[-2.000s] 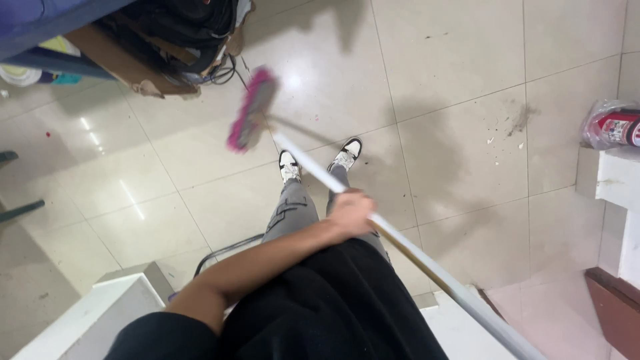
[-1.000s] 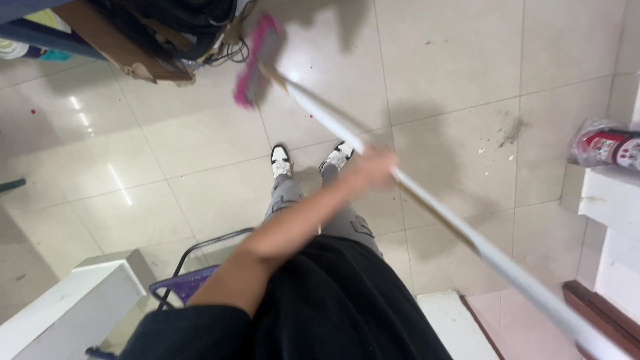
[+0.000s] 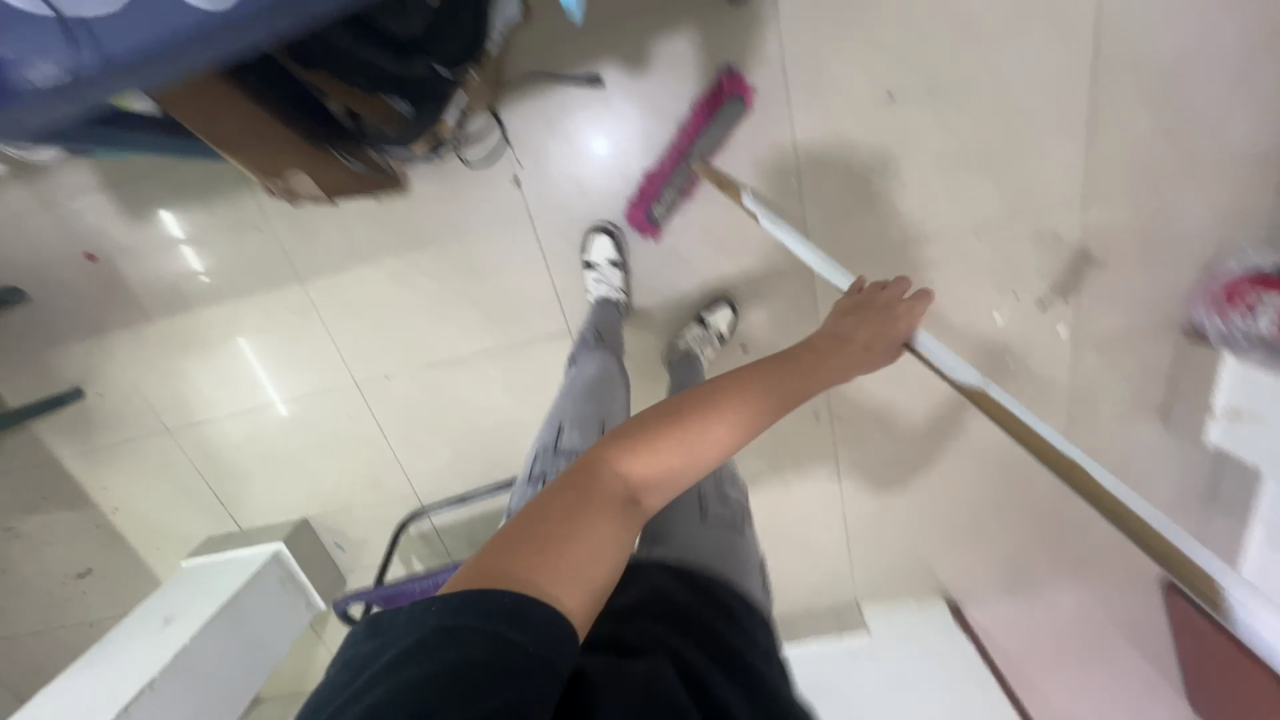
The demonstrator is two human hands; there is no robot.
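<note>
My left hand (image 3: 870, 325) is closed around the white-and-brown pole (image 3: 1060, 455) of a push broom or floor mop, right of my legs. From there the pole slants up left to a long grey head with a pink fringe (image 3: 692, 152), which rests on the tiled floor just beyond my shoes (image 3: 605, 262). The pole's other end leaves the view at the lower right. My right hand is out of view.
A cardboard box (image 3: 270, 140) with dark items and loose cables stands at upper left, beside a blue surface (image 3: 150, 50). A purple chair (image 3: 400, 590) and a white ledge (image 3: 190, 630) are at lower left. A plastic-wrapped red item (image 3: 1245, 305) lies at right.
The fringed head has moved right across the floor, from beside the box to beyond my shoes. My left hand has moved right with the pole, still gripping it.
</note>
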